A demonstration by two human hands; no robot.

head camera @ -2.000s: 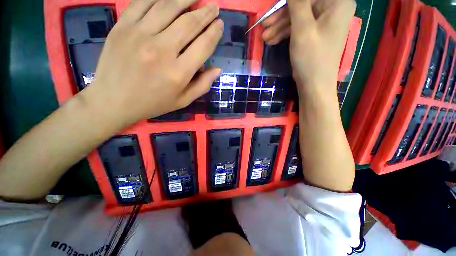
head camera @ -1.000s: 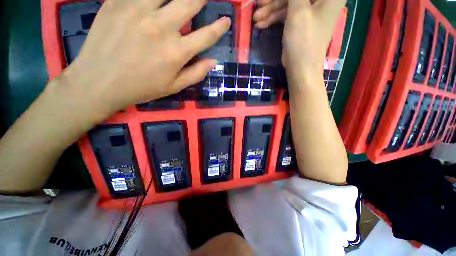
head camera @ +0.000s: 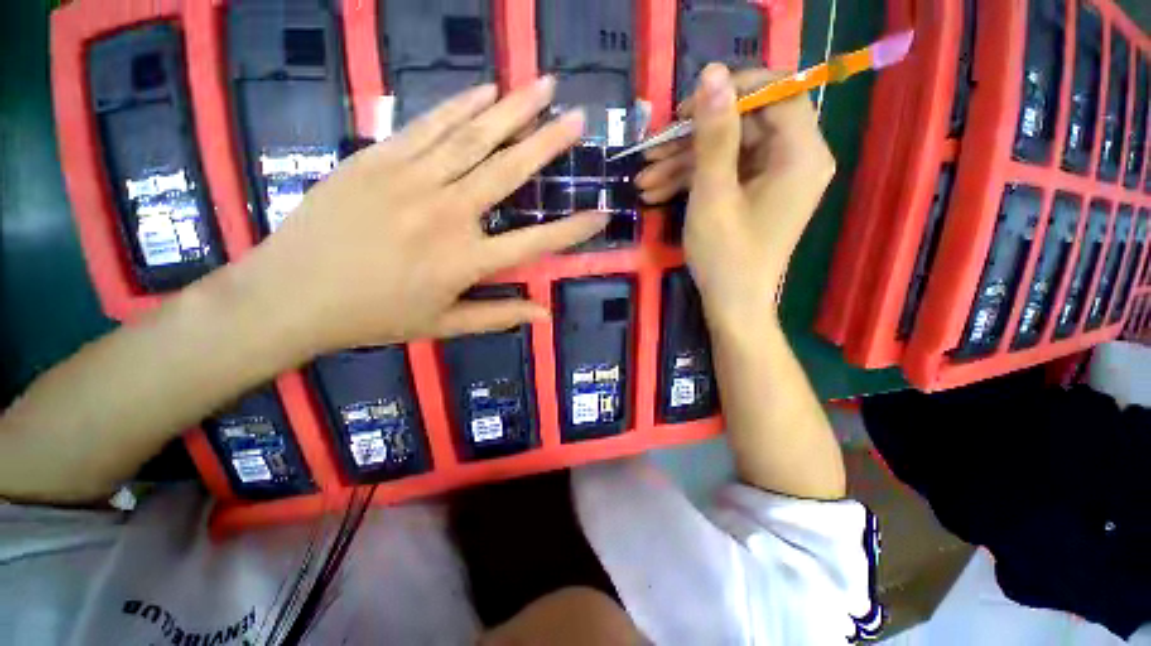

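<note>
My right hand (head camera: 751, 189) holds the tweezers (head camera: 789, 86), with orange grip and pink end. Their silver tips point left onto the sticker sheet (head camera: 568, 196), a clear strip with a grid of black squares. My left hand (head camera: 410, 234) lies spread flat, fingers over the left part of the sheet. The sheet lies across handsets in the upper row of the red foam tray (head camera: 366, 284). One handset (head camera: 145, 152) at the upper left shows a dark square and a white label. Another handset (head camera: 593, 360) shows in the lower row. My left hand hides parts of several handsets.
More red foam trays (head camera: 928, 316) with handsets stand at the right, on the dark green bench (head camera: 814, 284). Dark cloth (head camera: 1010, 480) is at the lower right. A brown surface (head camera: 915, 536) shows below the bench edge.
The tray's view has shifted down, showing more of the upper row. My left hand is lower and flatter on the sheet. The tweezers, out of sight a second ago, now show with tips on the sheet.
</note>
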